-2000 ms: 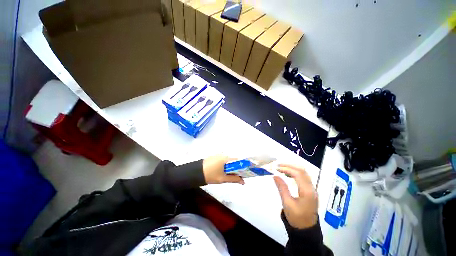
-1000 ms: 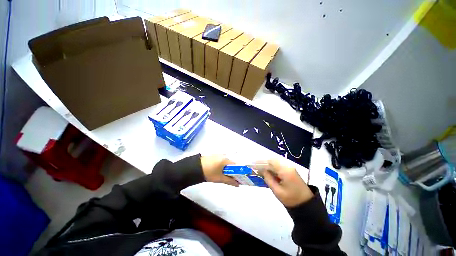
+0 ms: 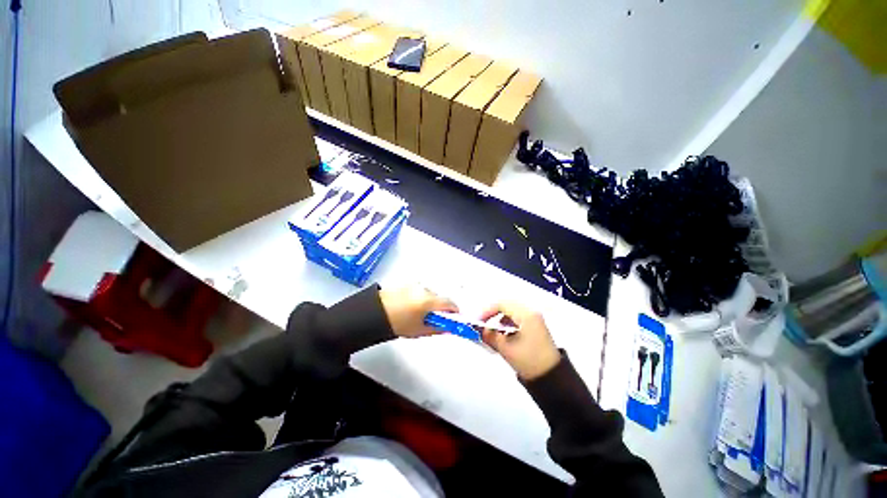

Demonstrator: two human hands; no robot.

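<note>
A blue-and-white retail box (image 3: 455,324) is held over the white table, seen nearly edge-on. My left hand (image 3: 411,309) is closed around its left end. My right hand (image 3: 525,342) has its fingers on the right end, where a small white flap or piece shows at the fingertips; I cannot tell which. The inside of the box is hidden. Two stacks of finished boxes (image 3: 352,226) stand side by side behind my left hand, cable pictures up. A flat carton blank (image 3: 649,371) lies right of my right hand.
A large open brown carton (image 3: 195,146) stands at left, with a row of brown inner boxes (image 3: 413,102) along the wall and a dark phone-like rectangle (image 3: 407,53) on top. A black cable heap (image 3: 681,229) and more carton blanks (image 3: 763,428) lie at right.
The box has tilted to a nearly edge-on view. My right hand has moved from apart from the box to fingers on its right end, then a little left. The camera view has shifted.
</note>
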